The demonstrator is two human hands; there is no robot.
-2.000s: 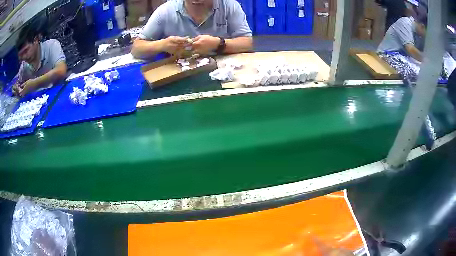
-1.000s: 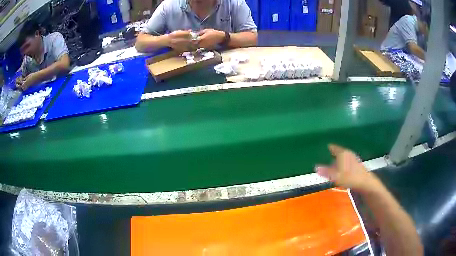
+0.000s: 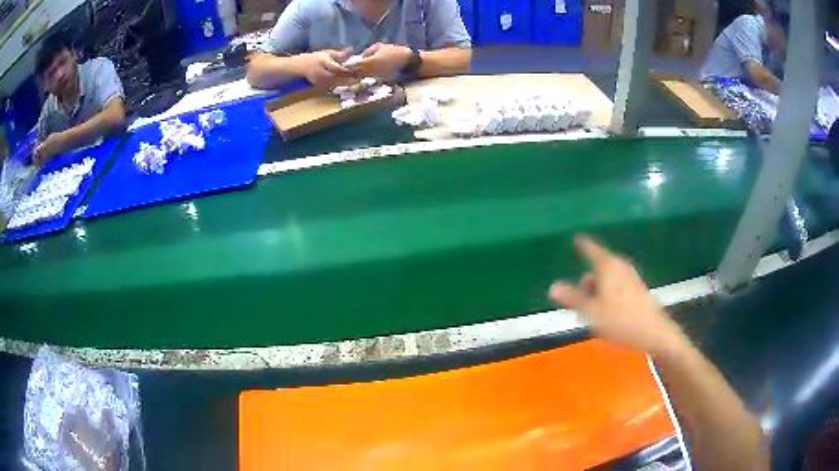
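Note:
My right hand (image 3: pixel 612 296) is raised over the near rail of the green conveyor, at the right. Its index finger points up and left, the thumb is apart, and I see nothing in it. The orange mat (image 3: pixel 442 414) lies on the bench below and left of my right forearm. A crinkled clear plastic bag (image 3: pixel 78 419) lies at the bottom left; what is inside is unclear. My left hand is not in view. A dark object by the mat's lower right edge is partly hidden by my forearm and cannot be made out.
The green conveyor belt (image 3: pixel 322 267) runs across beyond the bench rail (image 3: pixel 405 345). A slanted white post (image 3: pixel 764 212) stands at the right. Across the belt, people sit at work behind blue sheets (image 3: pixel 216 161), an open cardboard tray (image 3: pixel 313 120) and rows of white units (image 3: pixel 538 115).
My right hand came into view over the rail, then moved slightly left and up. The dark tool seen earlier right of the mat is now largely out of sight behind my forearm.

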